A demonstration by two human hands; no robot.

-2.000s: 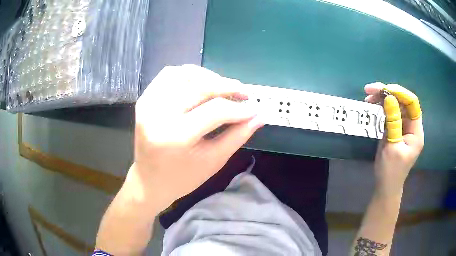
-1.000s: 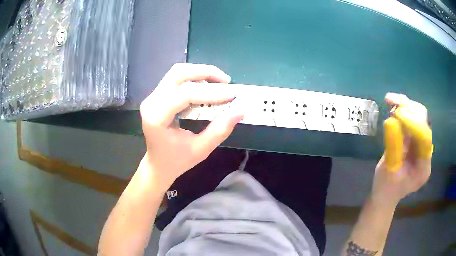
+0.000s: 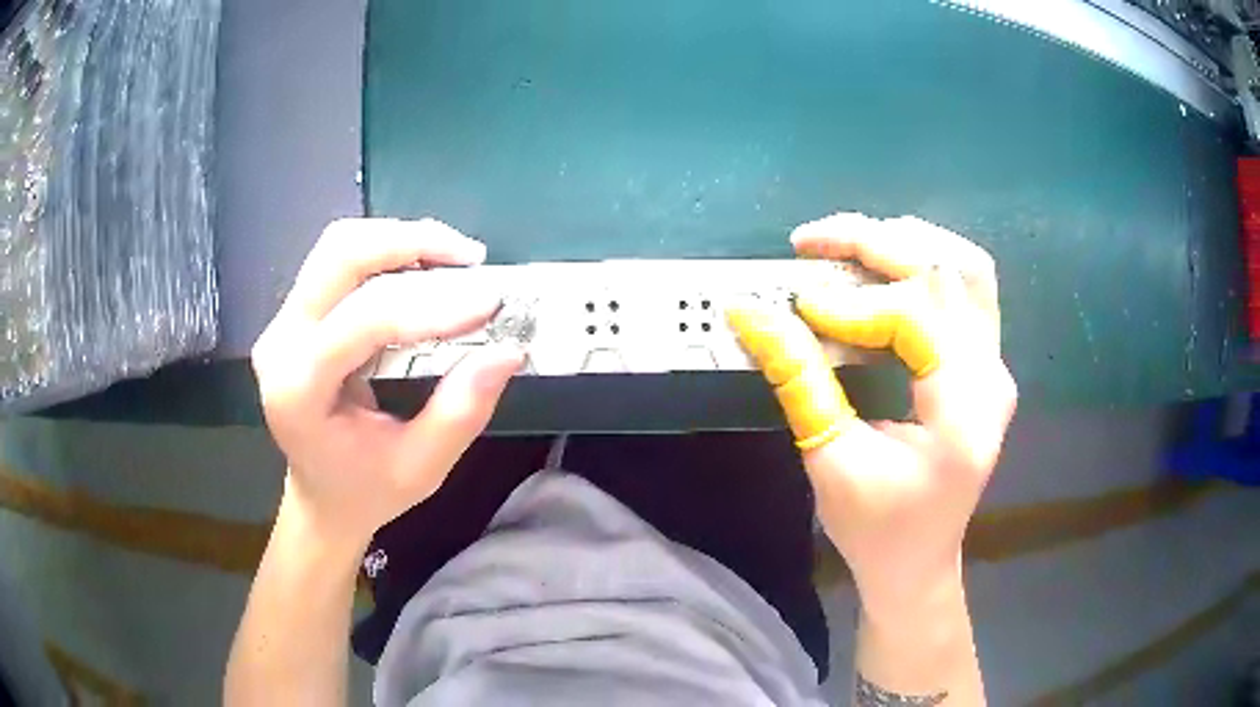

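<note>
A long white strip lies across the front of the green mat, with groups of four dark holes showing between my hands. My left hand is over its left part, thumb and index finger on a small round silvery part seated on the strip. My right hand, with yellow finger cots on thumb and index finger, is over the right part. Its fingertips pinch a small silvery part at the strip's surface, mostly hidden. The strip's ends are covered by my hands.
A stack of clear ribbed plastic trays stands at the left on a grey board. The green mat extends behind the strip, with a pale rail at the back right. A red bin and a blue bin are at the right edge.
My right hand has moved left from beyond the strip's right end onto the strip. The round part at my left fingertips is now visible. The view has shifted right, so the tray stack sits further left.
</note>
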